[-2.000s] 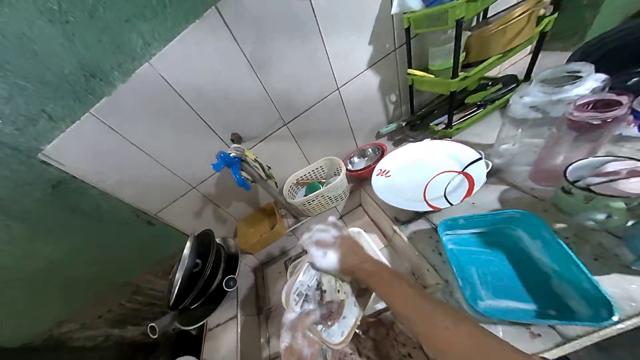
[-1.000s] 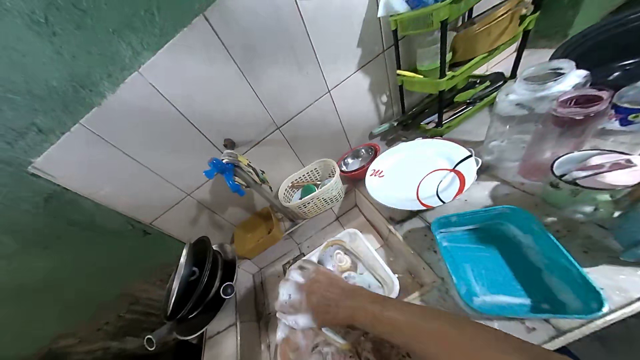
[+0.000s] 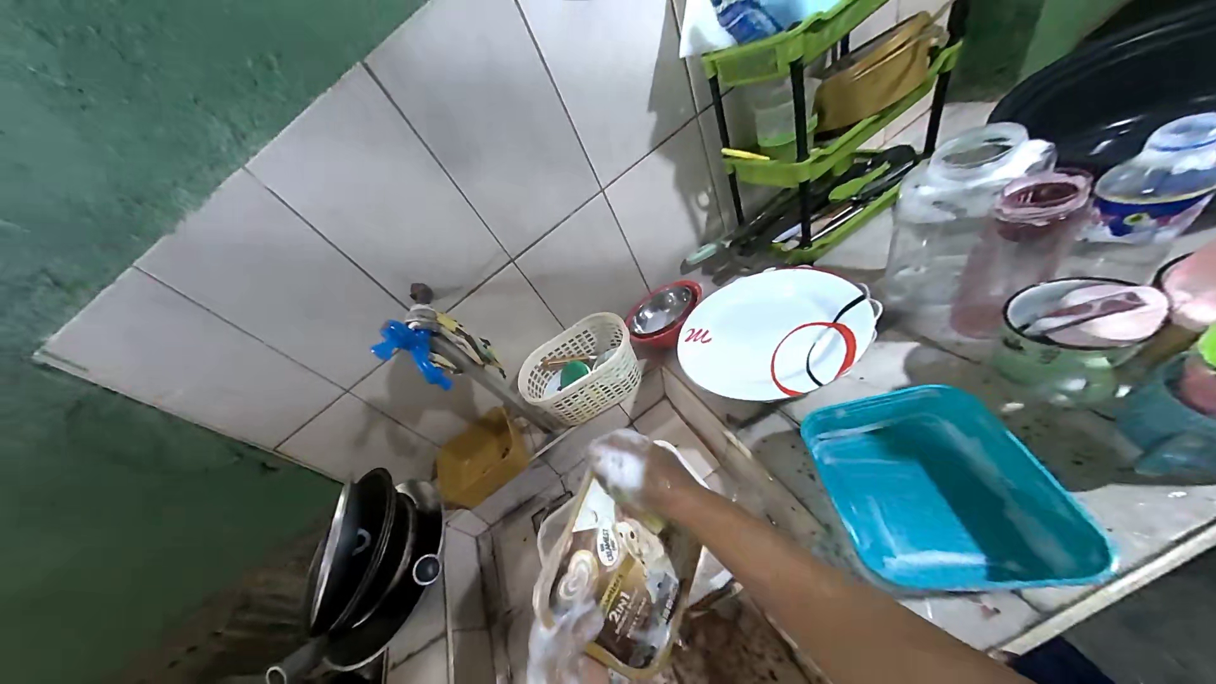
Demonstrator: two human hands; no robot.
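Both hands are over a tiled sink point(image 3: 508, 560) and covered in suds. My left hand point(image 3: 562, 641) grips the lower left edge of a plastic ice cream tub point(image 3: 622, 579) with a printed brown and gold side, tilted toward the camera. At the tub's top edge is my right hand point(image 3: 636, 470), with white foam over its fingers; whether it holds a sponge under the foam cannot be seen. A white plastic container point(image 3: 708, 575) lies partly hidden behind the tub and my right forearm.
A faucet point(image 3: 475, 370) with blue plastic tied on stands by a cream basket point(image 3: 594, 375) and a yellow container point(image 3: 483, 461). Right are an oval white plate point(image 3: 760, 332), a teal tray point(image 3: 950, 494), jars point(image 3: 959, 218) and a green rack point(image 3: 807, 171). Black pans point(image 3: 370, 570) stand left.
The tub's printed side now faces the camera; one second ago the white container showed more openly in the sink. My right hand has moved up to the tub's top edge.
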